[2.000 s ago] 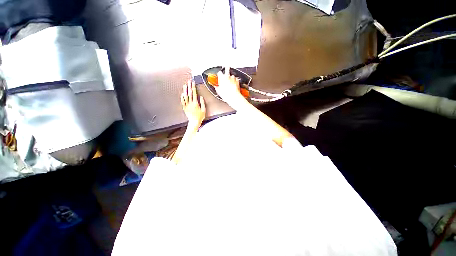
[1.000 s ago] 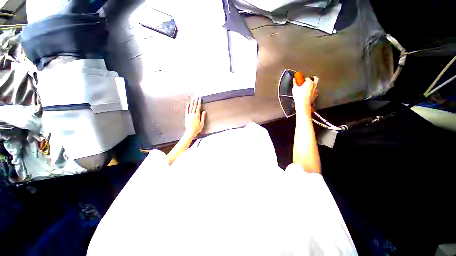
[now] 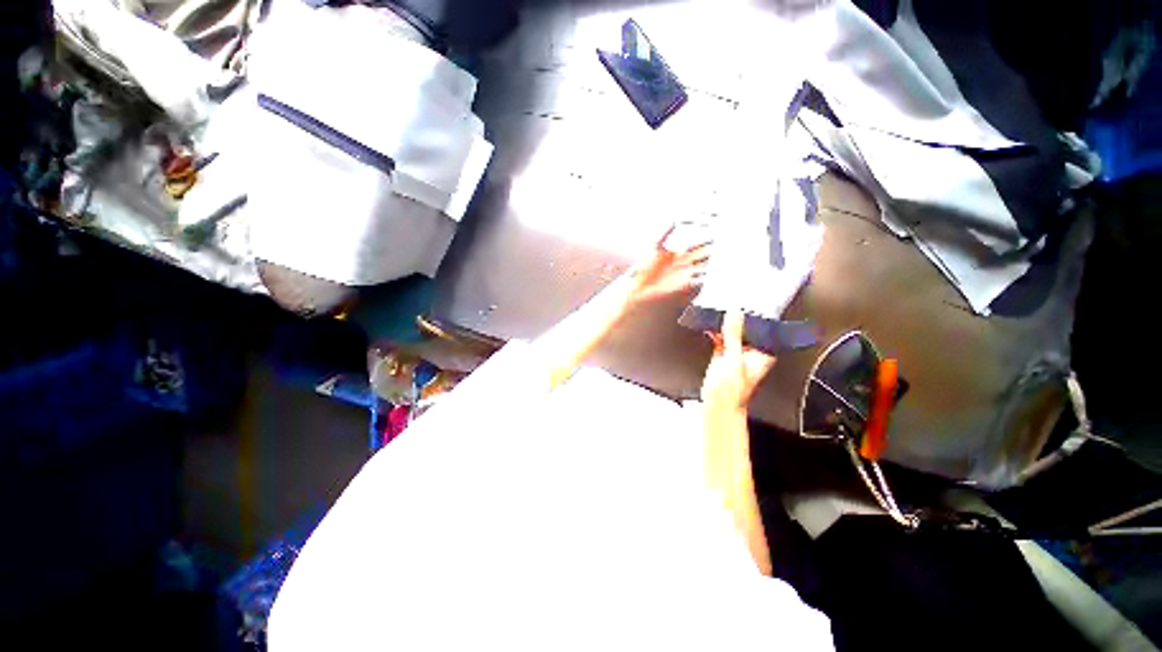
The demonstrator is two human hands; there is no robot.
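Note:
A pale garment panel (image 3: 752,261) with a dark band (image 3: 765,333) along its near edge lies on the pressing table, partly lost in glare. My left hand (image 3: 669,270) is at the panel's left edge, fingers stretched towards it; glare hides whether they grip. My right hand (image 3: 739,363) holds the near edge at the dark band, thumb and fingers close together. The steam iron (image 3: 844,389) with an orange handle rests on the table to the right of my right hand, untouched.
A stack of pale panels (image 3: 344,166) is at the left. A dark smartphone (image 3: 642,77) lies beyond my left hand. Loose pale and dark pieces (image 3: 943,191) lie at the far right. The iron's cord (image 3: 879,490) runs off the near edge.
The view has turned, shifting the scene. My right hand has let go of the iron and taken the panel's near edge. My left hand has moved from the table surface to the panel's left side.

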